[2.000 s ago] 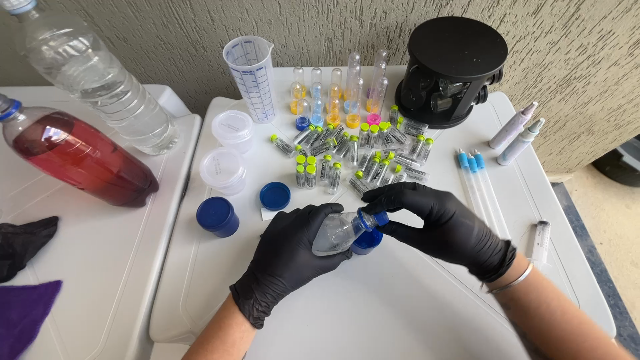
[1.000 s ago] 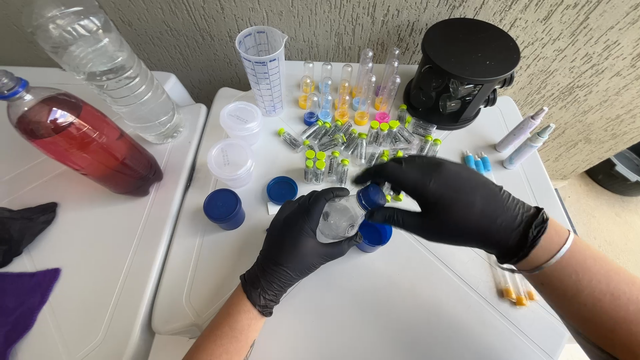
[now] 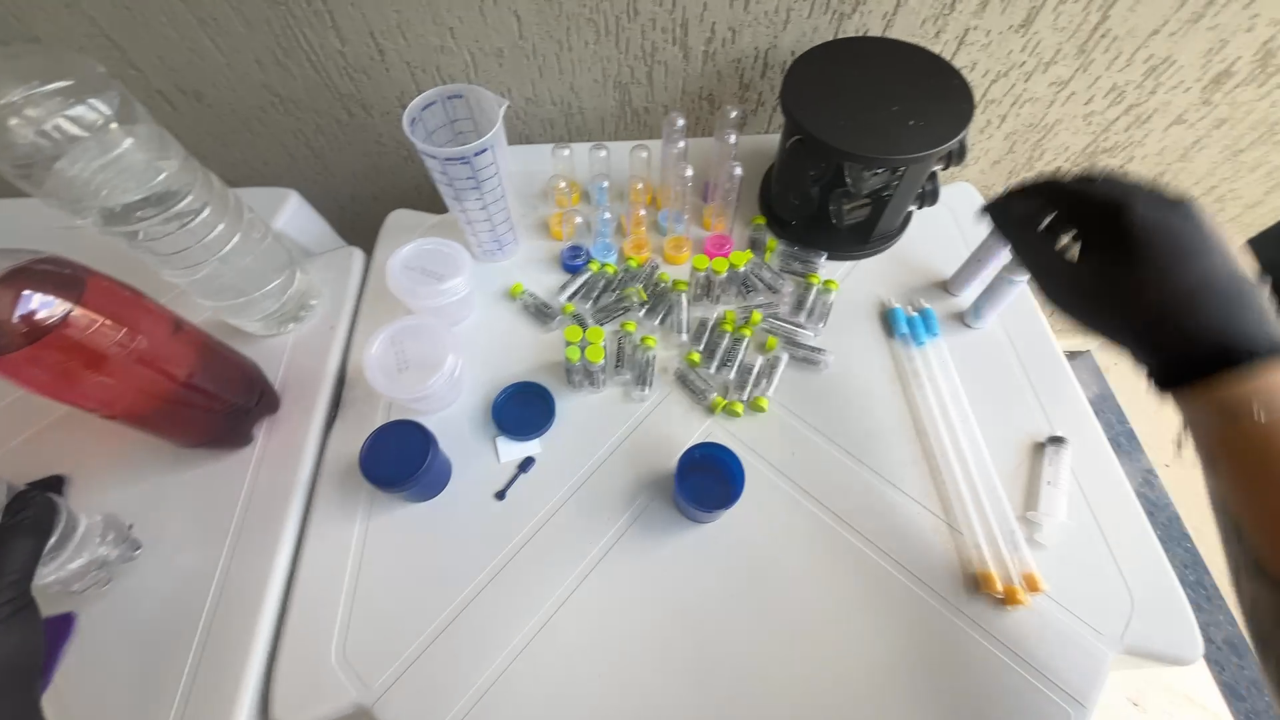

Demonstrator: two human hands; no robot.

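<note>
My left hand, black-gloved and cut off by the left edge, is on a small clear plastic bottle over the left table. At the upper right, my right hand is blurred in its black glove, near two pale tubes; whether it holds anything is unclear. An uncovered blue jar stands mid-table. Left of it lie a blue lid on a bit of white paper and a small blue scoop, beside a closed blue jar.
Green-capped vials lie before upright clear tubes. Around them are a graduated beaker, white-lidded tubs and a black round stand. Capped long tubes and a syringe lie right; large bottles rest left.
My hands have moved apart from over the blue jar. The left has gone to the left table with the clear bottle, the right to the upper right. The scoop now shows.
</note>
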